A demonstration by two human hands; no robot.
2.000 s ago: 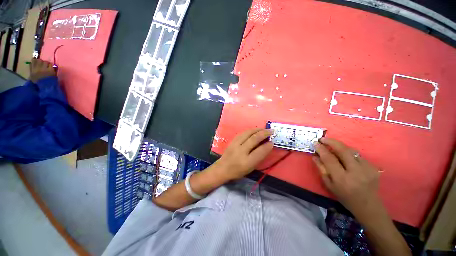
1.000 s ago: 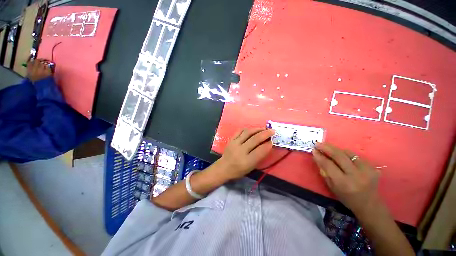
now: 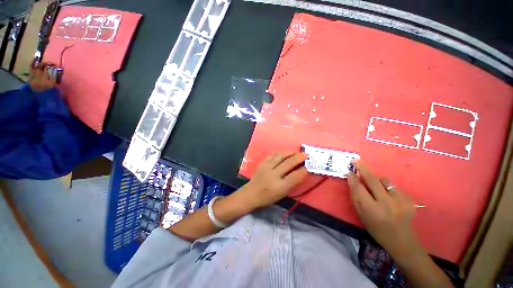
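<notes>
A small rectangular LED module (image 3: 329,162) with a pale, shiny board face lies near the front of the red work mat (image 3: 337,73). My left hand (image 3: 278,178) holds its left end with the fingertips. My right hand (image 3: 382,199) has its thumb and fingers at the right end. Red lead wires (image 3: 306,192) run from the module toward my lap. A single white frame gasket (image 3: 394,122) and a joined pair of gaskets (image 3: 448,133) lie flat on the mat, behind and right of the module. No tool can be made out in my hands.
A clear plastic film (image 3: 247,100) lies at the mat's left edge. A shiny carrier strip (image 3: 171,84) lies on the dark surface. A blue crate (image 3: 121,216) with several modules sits below the bench. At far left, a coworker's blue sleeve (image 3: 45,132) reaches another red mat (image 3: 93,73).
The view has shifted slightly, so the mat and gaskets appear lower. My right fingers have shifted at the module's right end. My left hand keeps its hold. The coworker's hand moved a little.
</notes>
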